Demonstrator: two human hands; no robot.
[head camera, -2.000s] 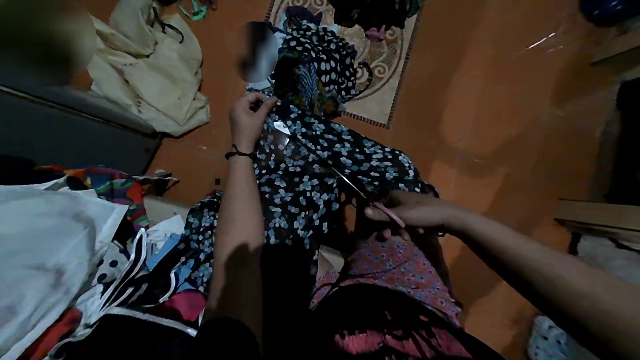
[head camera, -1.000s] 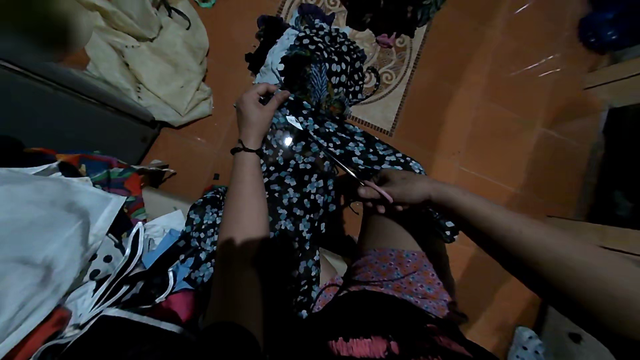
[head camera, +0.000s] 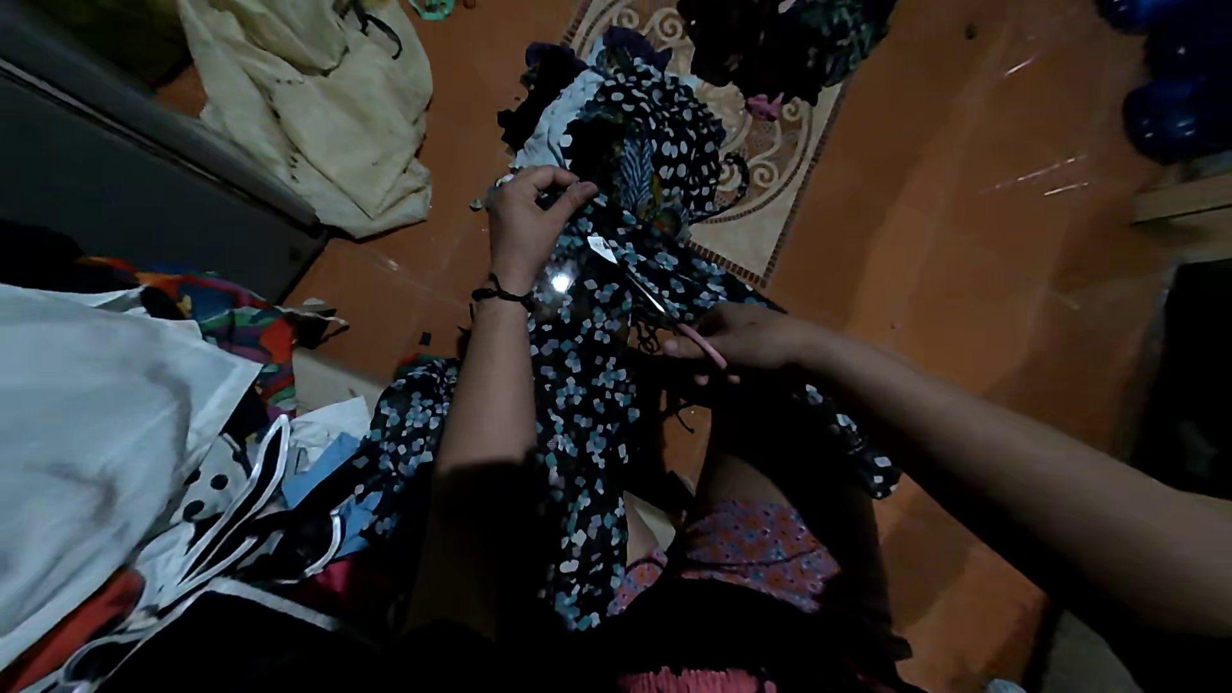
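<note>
A black floral cloth (head camera: 587, 385) lies across my lap and stretches up toward a pile of fabric. My left hand (head camera: 539, 207) pinches its upper edge between thumb and fingertips. In my right hand (head camera: 746, 342) are scissors (head camera: 691, 335) with pink handles; their blades point up and left over the cloth, near a small white tag (head camera: 602, 248). Whether the blades touch the cloth cannot be told. Just beyond my left hand is a black polka-dot fabric (head camera: 679, 125) in the pile.
A cream cloth sack (head camera: 327, 115) lies on the tiled floor at upper left, beside a grey panel (head camera: 135, 183). Heaped garments with a white cloth (head camera: 87, 433) fill the lower left. A patterned floor tile (head camera: 760, 221) lies under the pile. Blue round objects (head camera: 1169, 115) stand at upper right.
My left hand stays at the cloth's upper edge and the scissors remain in my right hand. The view has shifted slightly; nothing has plainly been let go.
</note>
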